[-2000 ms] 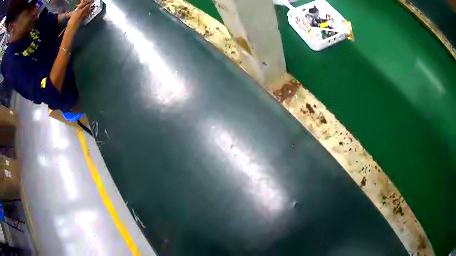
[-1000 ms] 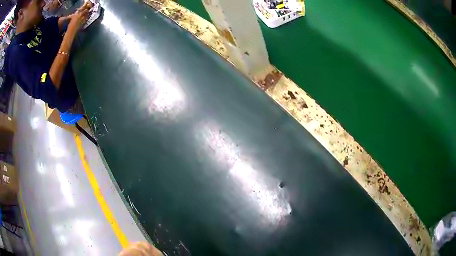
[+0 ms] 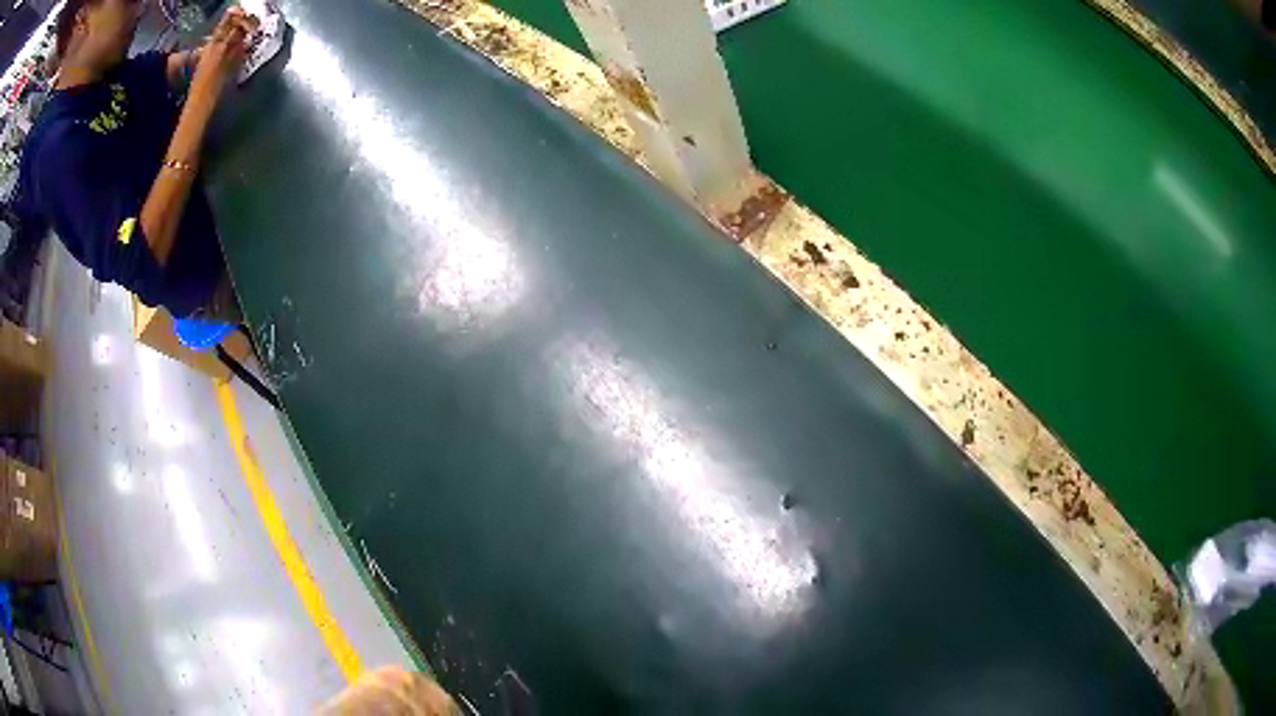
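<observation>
A blurred, skin-coloured shape at the bottom edge appears to be my left hand (image 3: pixel 385 692). It is mostly cut off, over the near edge of the dark green bench (image 3: pixel 560 462), and its fingers and anything in them are hidden. My right hand is not in view. A crinkled clear and white plastic bag (image 3: pixel 1234 567) lies at the right edge, over the pale rail beside the green belt, partly cut off. A white housing (image 3: pixel 745 11) shows only its lower edge at the top, on the belt.
A worn pale rail (image 3: pixel 910 357) separates bench and belt. A pale metal post (image 3: pixel 672 98) rises from it. At upper left a person (image 3: pixel 126 168) in a dark shirt works on a white housing (image 3: pixel 259 42). Below them are a cardboard box (image 3: pixel 175 340) and a yellow floor line (image 3: pixel 273 525).
The white housing on the belt has moved up and almost out of the picture. The bag has entered from the right. The skin-coloured shape has appeared at the bottom. The view has shifted slightly.
</observation>
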